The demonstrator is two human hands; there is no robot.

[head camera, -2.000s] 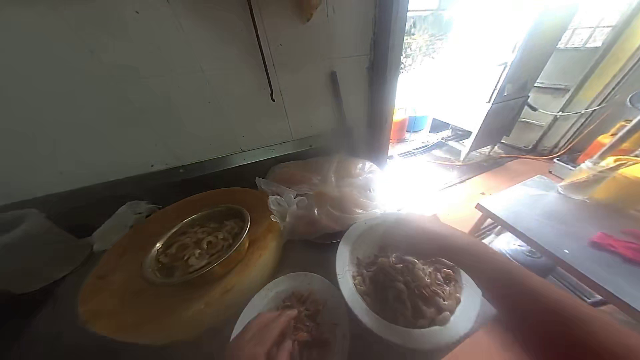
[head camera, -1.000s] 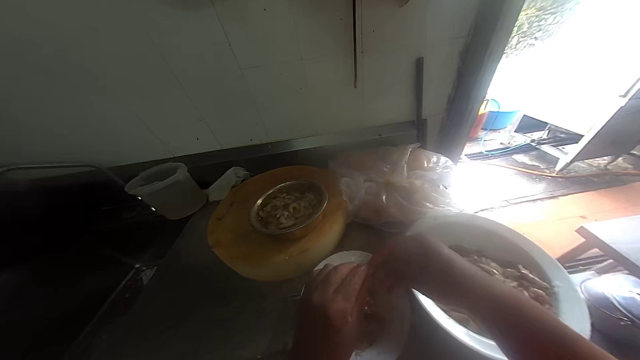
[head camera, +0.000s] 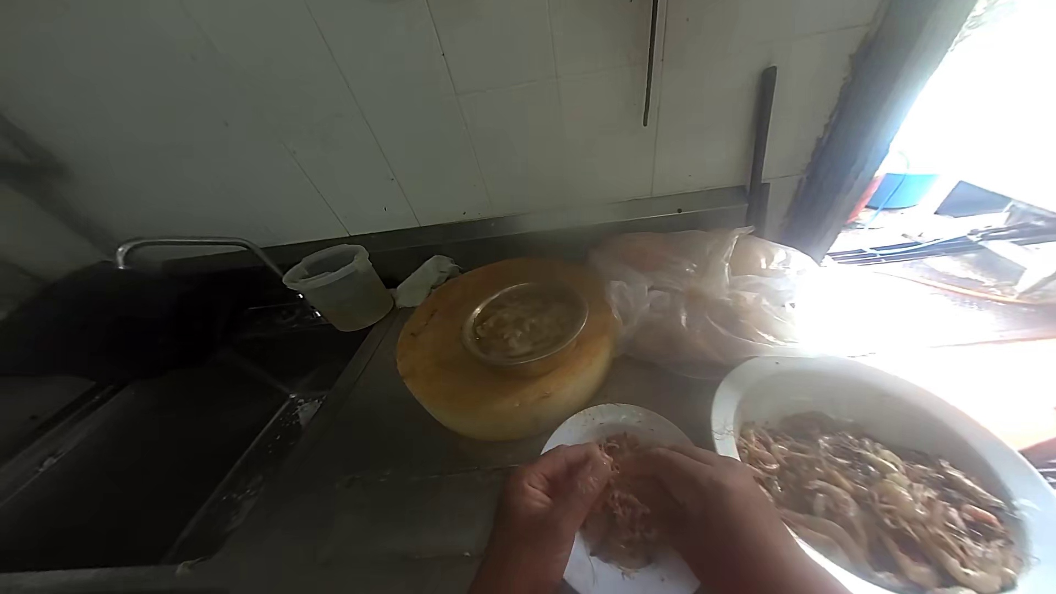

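Note:
My left hand (head camera: 549,503) and my right hand (head camera: 709,503) are close together over a white plate (head camera: 598,417) that bears a heap of reddish shrimp shells and heads (head camera: 623,524). The left thumb and fingers are pinched together; whether they hold a piece is too blurred to tell. The right fingers are bent and partly hidden at the heap. To the right stands a large white basin (head camera: 726,404) with many whole raw shrimp (head camera: 883,495). Behind the plate, a metal bowl (head camera: 472,351) of peeled shrimp (head camera: 528,326) sits on a round wooden chopping block (head camera: 503,412).
Behind the basin lie filled clear plastic bags (head camera: 701,297). Left of the block are a crumpled white cloth (head camera: 425,280) and a translucent plastic tub (head camera: 342,289). A dark sink (head camera: 165,462) with a metal pipe (head camera: 194,241) is at the left. A tiled wall (head camera: 495,148) rises behind the counter.
My right hand, over the basin two seconds ago, is now beside my left hand over the plate. The view has swung left, bringing the sink into sight.

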